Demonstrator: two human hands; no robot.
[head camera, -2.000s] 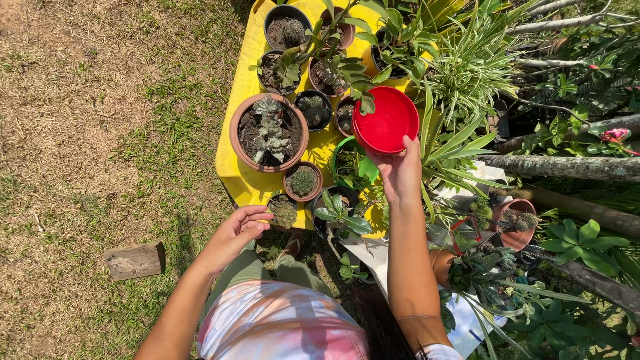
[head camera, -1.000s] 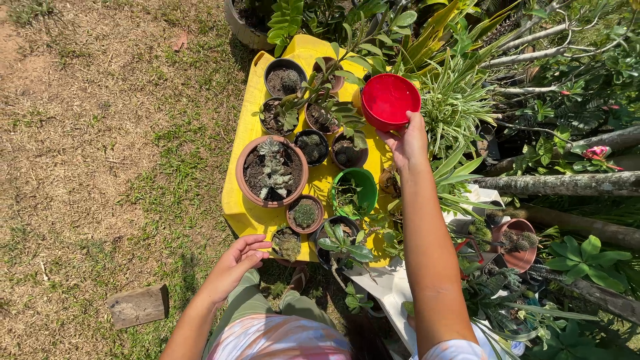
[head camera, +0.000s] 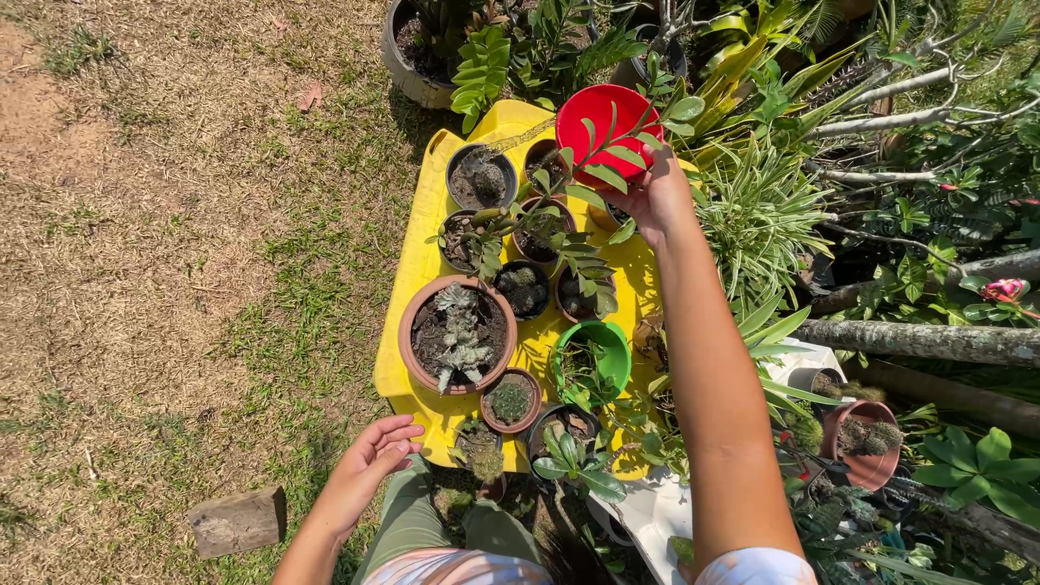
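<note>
My right hand (head camera: 656, 199) grips the near rim of a red plastic bowl (head camera: 605, 122) over the far right part of a yellow plastic table (head camera: 414, 284); leafy stems cross in front of the bowl. My left hand (head camera: 378, 459) hangs with fingers apart and holds nothing, beside the table's near left corner. Closest to it are a small potted cactus (head camera: 512, 400) and a large terracotta-coloured pot (head camera: 410, 345) with a pale succulent. A green pot (head camera: 613, 361) with thin leaves sits right of them. Several dark pots, among them a black pot (head camera: 459, 183), stand farther back.
Dry grass lies on the left, with a wooden block (head camera: 236, 522) on it. A large planter (head camera: 410, 81) stands beyond the table. Spiky striped plants (head camera: 760, 211) and tree branches (head camera: 934, 341) crowd the right. A white surface (head camera: 650, 508) with more pots is at lower right.
My right hand has carried the red bowl away from my body, toward the table's far end. The green pot, partly covered two seconds ago, shows plainly. My left hand stays near the close left corner.
</note>
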